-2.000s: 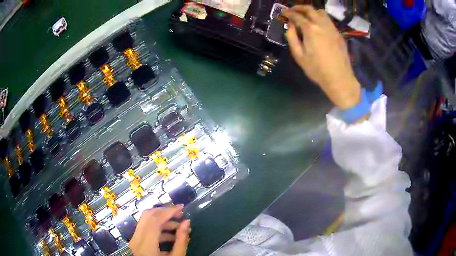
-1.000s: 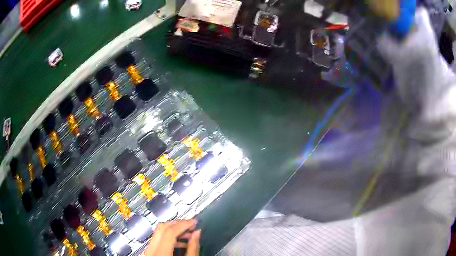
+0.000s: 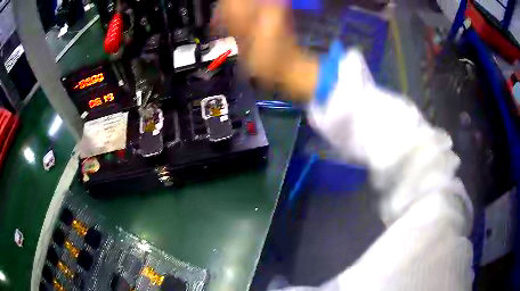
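Observation:
The black fixture (image 3: 214, 162) stands on the green mat, with two nests on top. A joined unit (image 3: 152, 136) with a white-framed housing and dark screen lies in the left nest. A second joined unit (image 3: 218, 122) lies in the right nest. My right hand (image 3: 259, 42) is strongly blurred at the top centre, above and behind the fixture; its fingers and anything in them cannot be made out. My left hand is out of the picture. The clear blister tray (image 3: 120, 256) with dark screens and gold flexes is cut off at the bottom left.
A black display (image 3: 94, 91) shows red digits left of the nests. A pale label card (image 3: 105, 134) lies on the fixture. Red-tipped parts (image 3: 114, 34) stand behind. A red bin (image 3: 7, 131) is at the left edge. A blue cord hangs beyond the bench's right edge.
The view has swung right and up, so the fixture is now central and the tray low left. My left hand has left the picture. My right hand has moved to behind the fixture.

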